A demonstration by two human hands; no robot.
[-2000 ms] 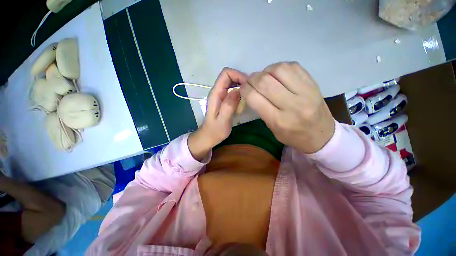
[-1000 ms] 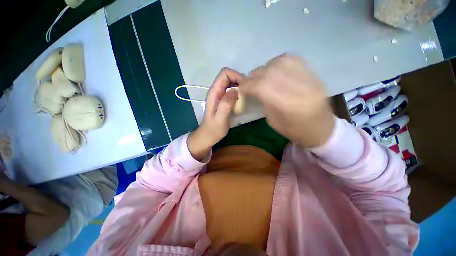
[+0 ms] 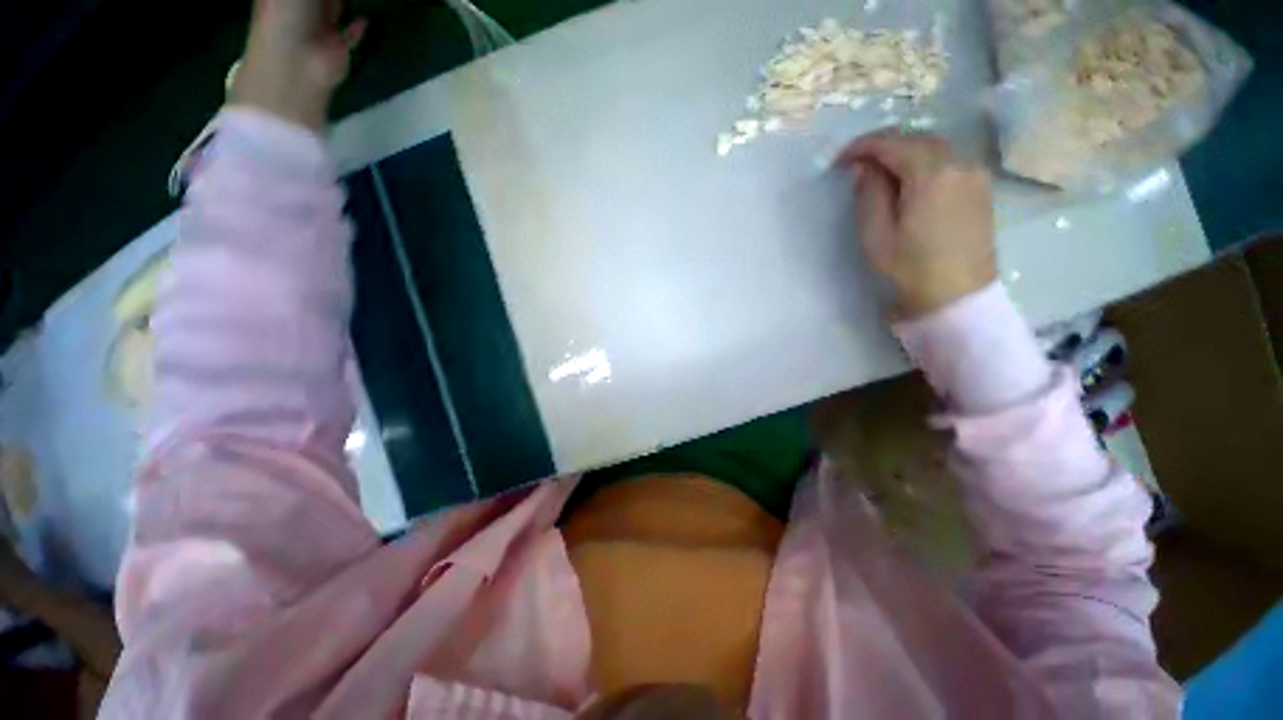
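The pile of small cream chips (image 3: 851, 68) lies at the far side of the pale sheet. My right hand (image 3: 922, 218) is just on the near side of it, fingers bent down; a faint pale spot is at the fingertips, too blurred to tell if a chip is held. My left hand (image 3: 296, 56) is stretched to the far left, cut off by the top edge; whether it holds a unit cannot be told. A thin white cord (image 3: 194, 155) shows beside the left sleeve. Cream units (image 3: 137, 317) are mostly hidden behind that sleeve.
A clear bag of chips (image 3: 1112, 99) stands right of the pile. A brown carton (image 3: 1203, 366) with glossy white items (image 3: 1102, 359) is at the right, below the table edge. A dark green strip (image 3: 450, 310) runs between the pale sheets. Part of a person's arm shows at lower left.
My hands have parted: the left moved to the far left, the right out towards the chips. The unit and its cord loop have left the middle. The view has shifted, showing the whole pile.
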